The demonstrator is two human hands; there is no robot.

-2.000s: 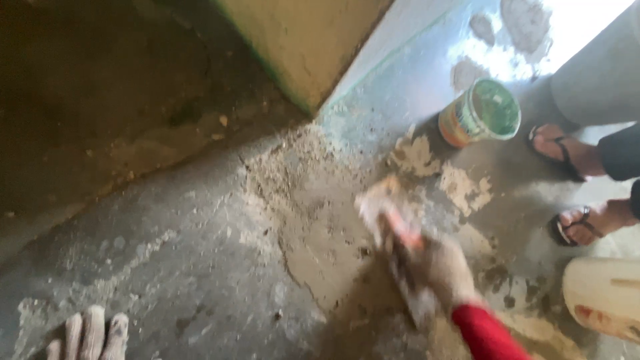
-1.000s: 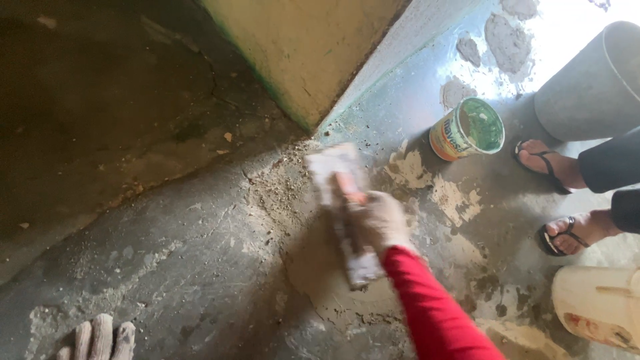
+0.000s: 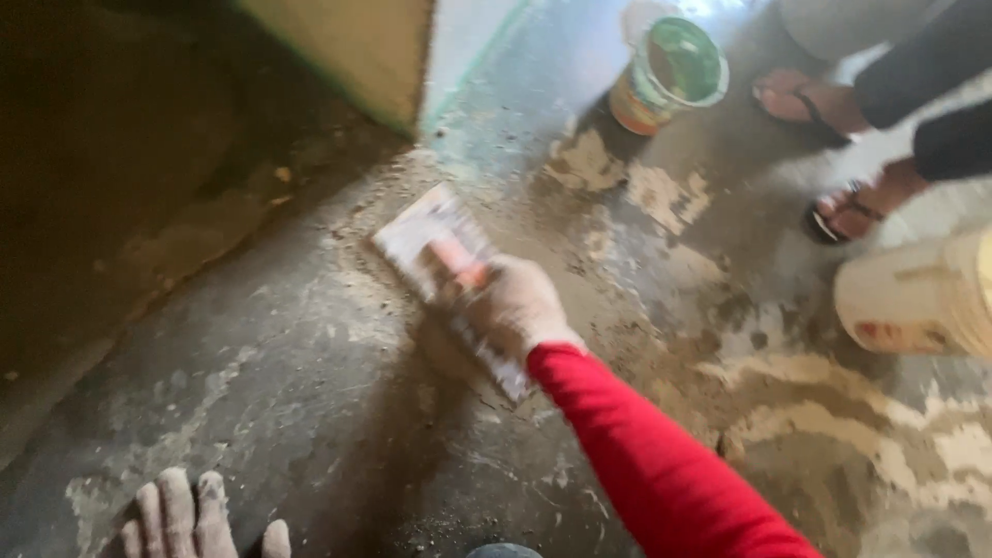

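My right hand [image 3: 523, 302], in a dusty pale glove with a red sleeve behind it, is closed on the orange handle of a plastering trowel [image 3: 418, 232]. The trowel's long flat blade lies over a patch of wet mortar [image 3: 542, 240] on the concrete floor, below the wall's corner. Motion blurs the hand and the tool. At the lower left, my left hand [image 3: 190, 519], also gloved, rests on the floor with its fingers apart and nothing in it; its lower part is cut off by the frame's edge.
A green-lined paint bucket [image 3: 670, 74] stands beyond the mortar. A person's feet in black flip-flops [image 3: 852, 209] are at the right, near a cream plastic bucket [image 3: 914, 294] and a grey bin [image 3: 845, 27]. A yellowish wall corner [image 3: 364, 62] juts in above the patch.
The trowel in my right hand has swept over the mortar, from its right side towards the wall corner and then to its left side. My left hand stays on the floor.
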